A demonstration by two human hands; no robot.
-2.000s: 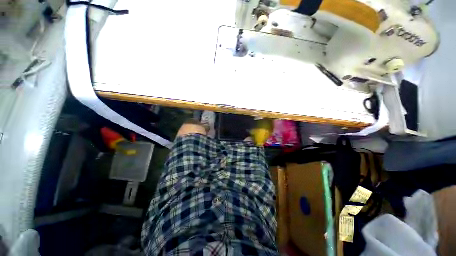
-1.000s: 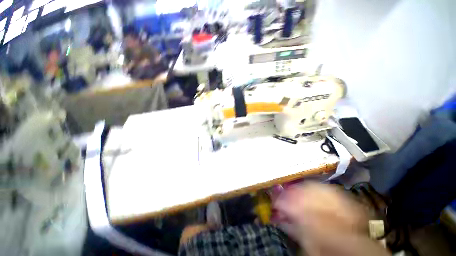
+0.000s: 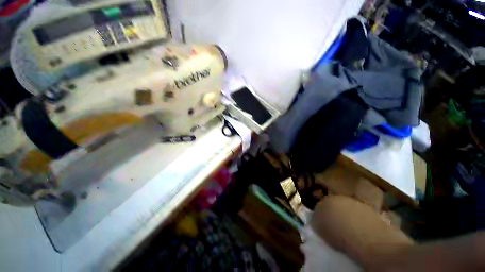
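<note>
The cream sewing machine (image 3: pixel 133 90) with "brother" lettering stands at the left, with a dark band draped over its arm. Grey-blue garment pieces (image 3: pixel 383 85) and a darker panel (image 3: pixel 329 133) are heaped over a blue plastic basket (image 3: pixel 361 141) at the right. My right hand (image 3: pixel 343 220) is blurred at lower right, below the heap and apart from it; its fingers cannot be made out. My left hand is out of the picture.
Black snips (image 3: pixel 178 138) and scissors (image 3: pixel 228 127) lie on the sewing table (image 3: pixel 154 212). A smartphone (image 3: pixel 251 105) lies in a white tray beside the machine. A white side table (image 3: pixel 393 167) holds the basket. A cardboard box (image 3: pixel 271 220) stands below, between the tables.
The view has swung right, bringing the garment heap and side table into full view. My right hand, earlier in front of the sewing table's edge, now shows at lower right.
</note>
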